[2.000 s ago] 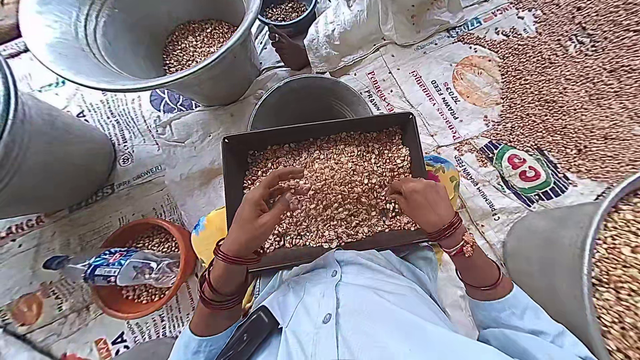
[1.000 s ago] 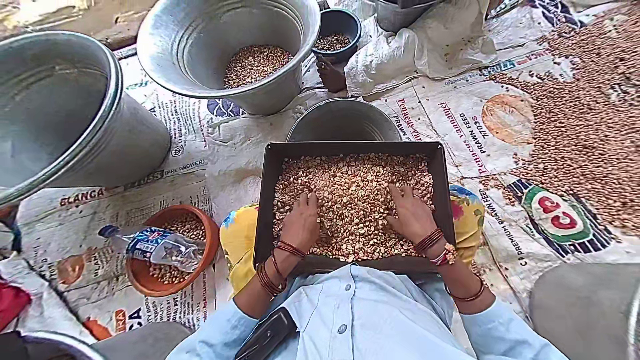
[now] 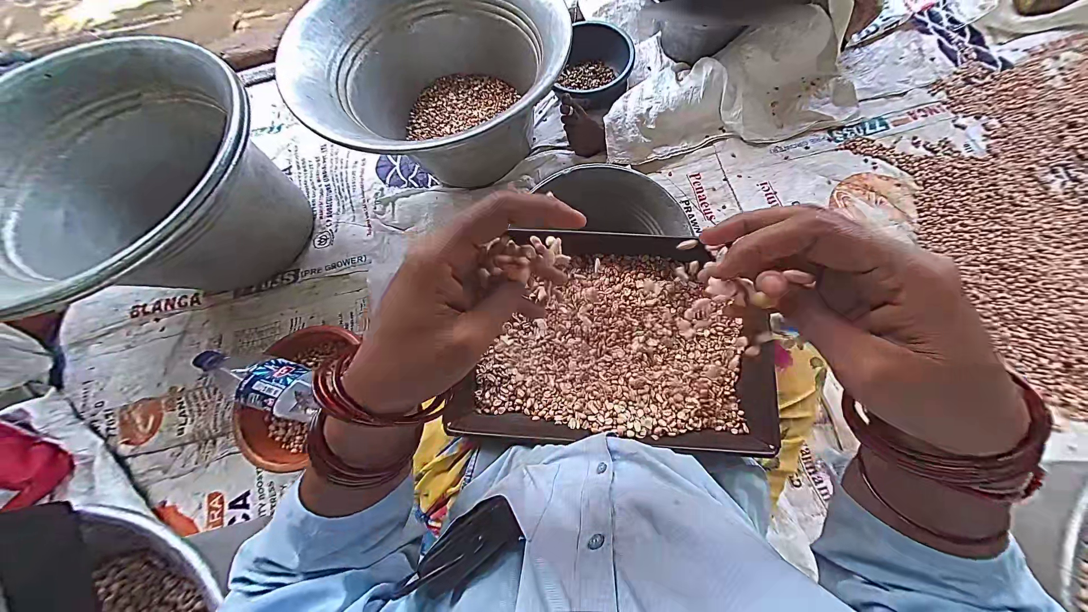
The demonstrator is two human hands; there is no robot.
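A dark rectangular tray (image 3: pixel 769 399) lies across my lap, filled with pale brown kernels or nuts (image 3: pixel 612 365). Above its left side my left hand (image 3: pixel 459 297) is raised with curled fingers around a small handful of kernels. My right hand (image 3: pixel 858 297) is lifted over the right side, also cupping kernels, and some of them drop from its fingers. Loose kernels blur in the air between the hands and the tray. Both wrists wear red bangles. Behind the tray's far edge stands a metal basin (image 3: pixel 616 191), partly hidden.
Two large metal pots (image 3: pixel 280 212) (image 3: pixel 480 161) stand at the left and behind. A clay bowl (image 3: pixel 255 442) with a plastic bottle (image 3: pixel 276 389) sits at the left. Kernels (image 3: pixel 1011 221) spread over printed sacks at the right. A person's foot is near a dark bowl (image 3: pixel 612 89).
Both hands have risen from the kernels in the tray, where they lay one second ago, and now hold kernels above it.
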